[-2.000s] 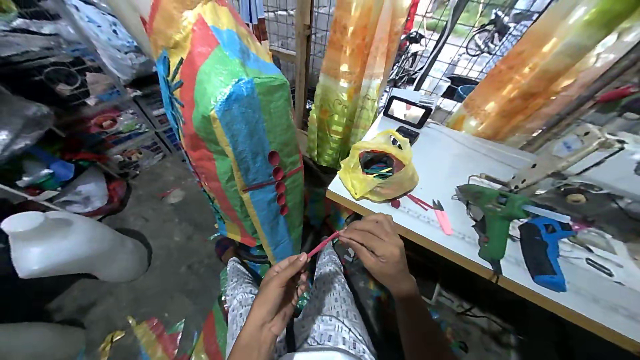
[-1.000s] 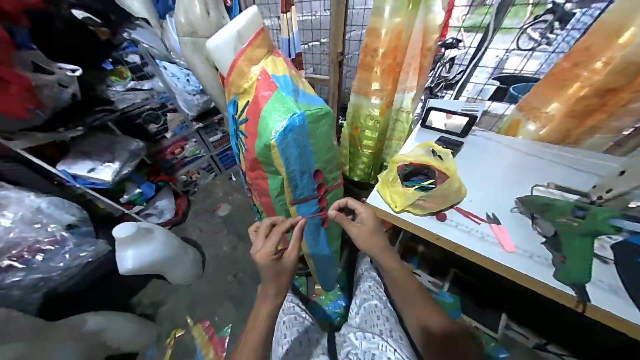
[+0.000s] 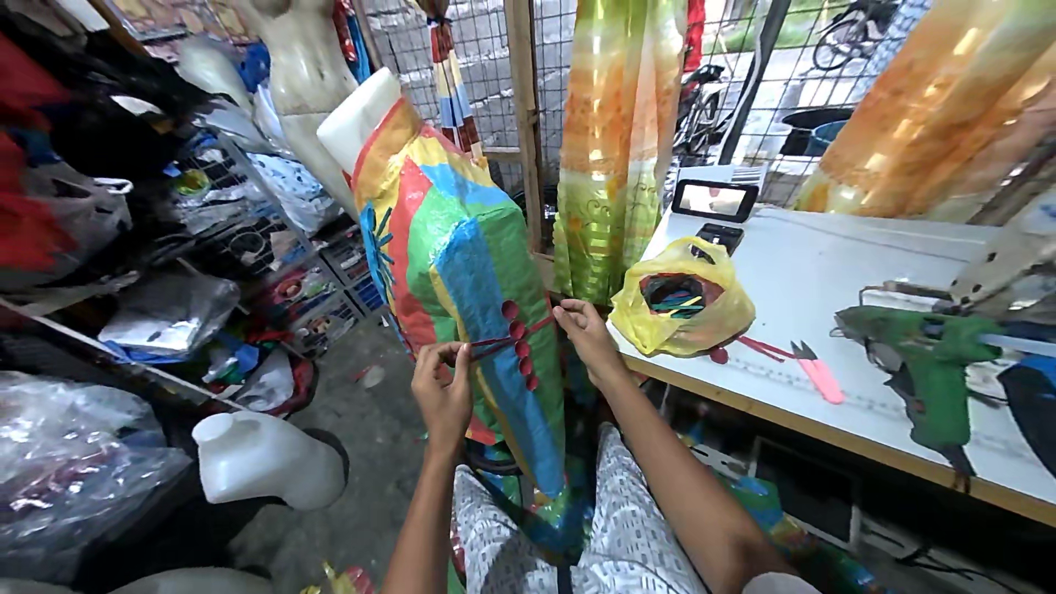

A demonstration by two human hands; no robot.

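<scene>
A mannequin torso wears a garment (image 3: 462, 256) of shiny red, yellow, green and blue strips. Down its blue strip runs a row of small round red pieces (image 3: 523, 348). A thin red strip (image 3: 492, 341) lies across the garment beside them. My left hand (image 3: 443, 384) pinches the strip's left end between thumb and fingers. The right end is pinched by my right hand (image 3: 584, 334), at the garment's right side. What joins the strip to the round pieces cannot be made out.
On the white table (image 3: 825, 264) at the right are a yellow plastic bag (image 3: 685, 301), pink-handled snips (image 3: 818, 375), a green glue gun (image 3: 916, 363) and a small screen device (image 3: 714, 200). A white mannequin part (image 3: 264, 462) lies on the floor at left, near crowded shelves.
My hands have moved from above my lap to the garment's front, and the red strip between them is now held across it. The view has shifted left.
</scene>
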